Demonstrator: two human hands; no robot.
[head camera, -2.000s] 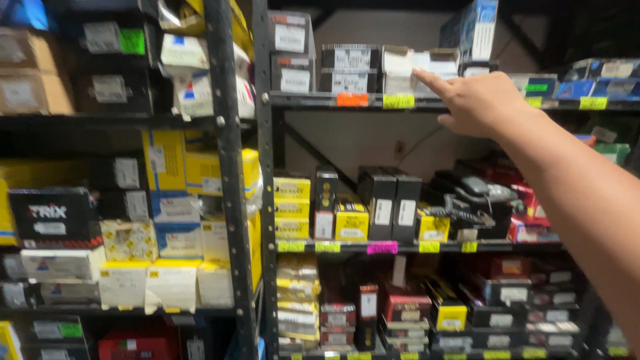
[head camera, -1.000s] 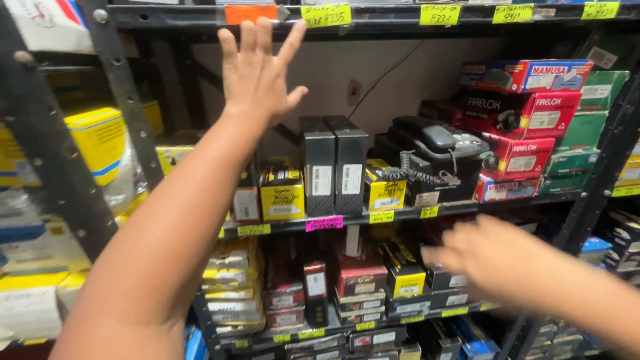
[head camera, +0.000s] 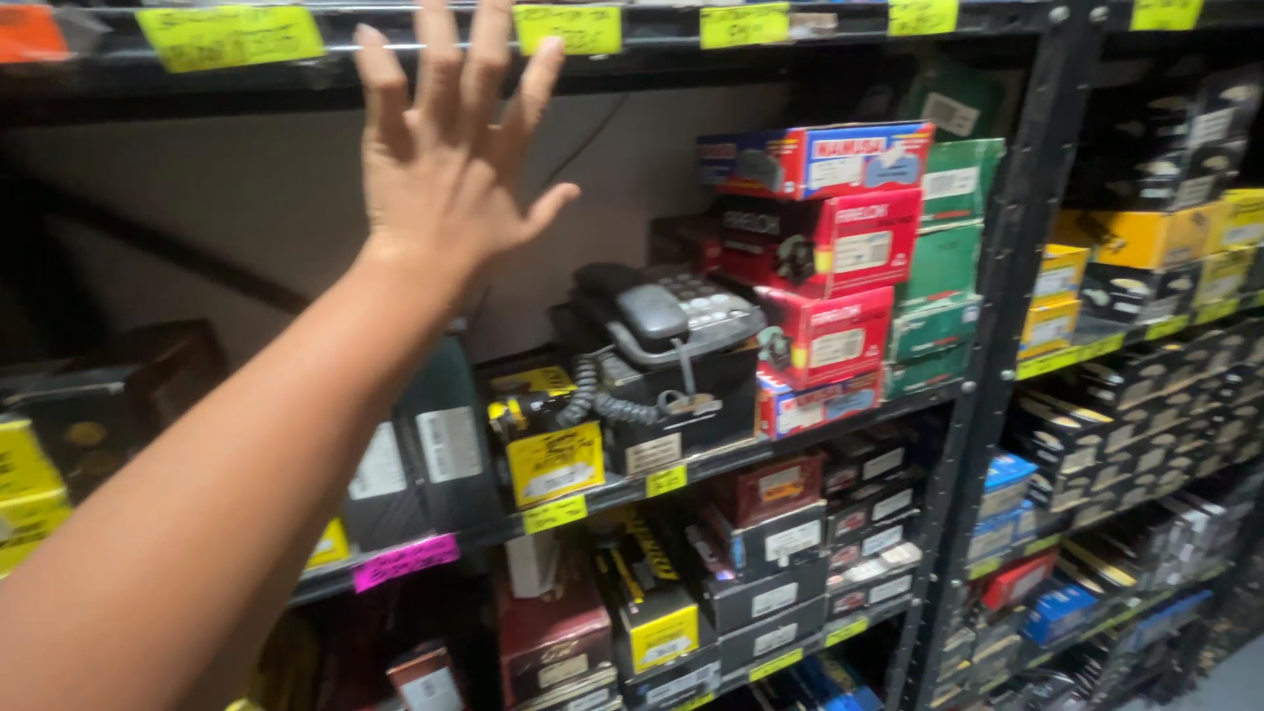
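Observation:
My left hand (head camera: 449, 148) is raised with its fingers spread and holds nothing. Its fingertips overlap the edge of the upper black metal shelf (head camera: 652, 74), among yellow handwritten labels (head camera: 568, 28); whether they touch it cannot be told. Below and right of the hand, a black corded telephone (head camera: 671, 311) rests on a dark box on the middle shelf. Red Firelok boxes (head camera: 859, 247) are stacked beside the phone, with a Mamusa box (head camera: 864, 158) on top. Upright black boxes (head camera: 449, 459) stand partly behind my forearm. My right hand is out of view.
Green boxes (head camera: 943, 262) stand behind the red stack, near a black perforated shelf post (head camera: 997, 326). Beyond it, another rack holds many black boxes (head camera: 1145, 425) and yellow ones (head camera: 1136, 237). The lower shelf holds maroon and black cartons (head camera: 770, 597), and a pink label (head camera: 405, 561) hangs above it.
The view has swung right and closer to the shelves. My right hand, in view at both earlier moments, has left the picture. My left hand, absent two seconds ago, stays raised at the upper shelf's edge.

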